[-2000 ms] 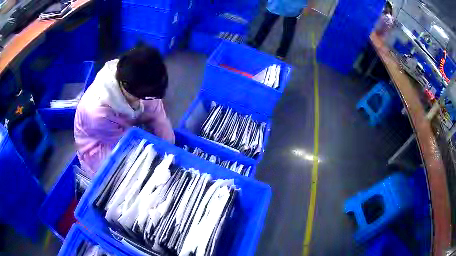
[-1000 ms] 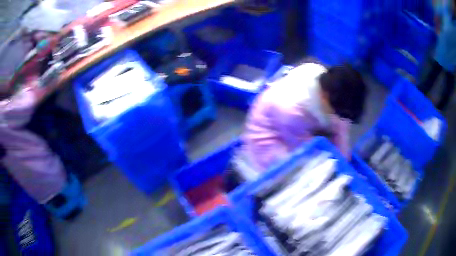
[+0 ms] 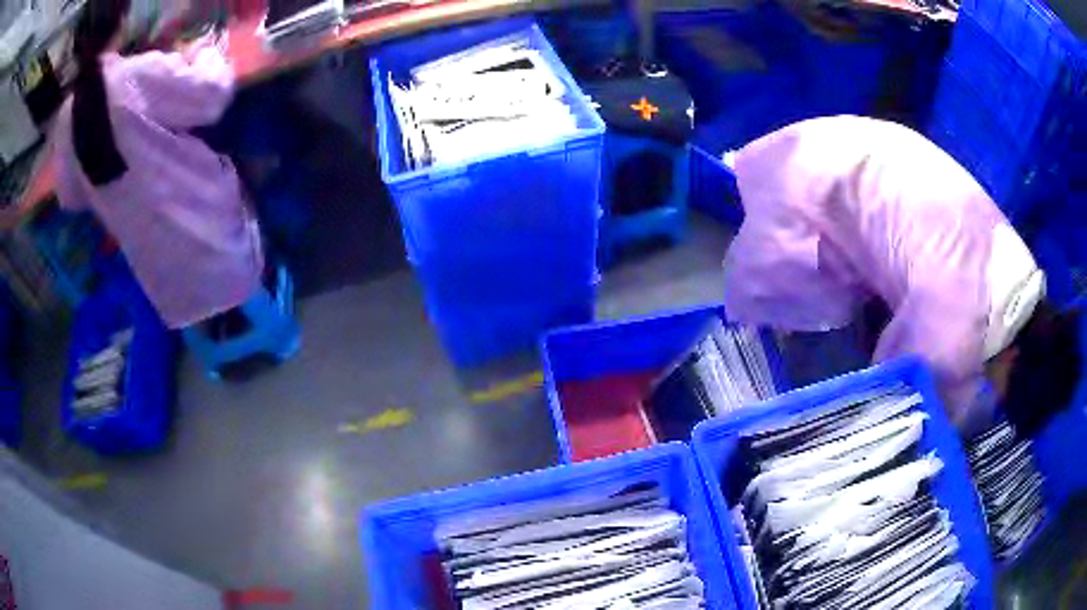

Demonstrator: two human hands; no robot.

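Note:
Neither of my hands is in the picture. Nearest in front of me are two blue totes side by side. The lower middle tote (image 3: 525,481) holds a packed row of dark flat panels in white sleeves (image 3: 572,551), with a strip of dull red at its left end. The tote to its right (image 3: 719,477) holds another packed row of sleeved panels (image 3: 852,506). Behind them a lower tote (image 3: 620,337) shows a bare red bottom (image 3: 608,415) and leaning panels (image 3: 715,379) at its right side.
A co-worker in pink (image 3: 882,221) bends over beside the right tote. Another person in pink (image 3: 173,191) sits on a blue stool (image 3: 244,340) at the bench. A tall tote stack (image 3: 501,244) holds white-sleeved panels on top. A small tote (image 3: 119,399) stands at left. Yellow marks (image 3: 379,421) lie on the floor.
The view has swung left, so the totes and nearby co-worker now appear farther right. The co-worker bends lower. The seated person, first seen one second ago, now shows more fully.

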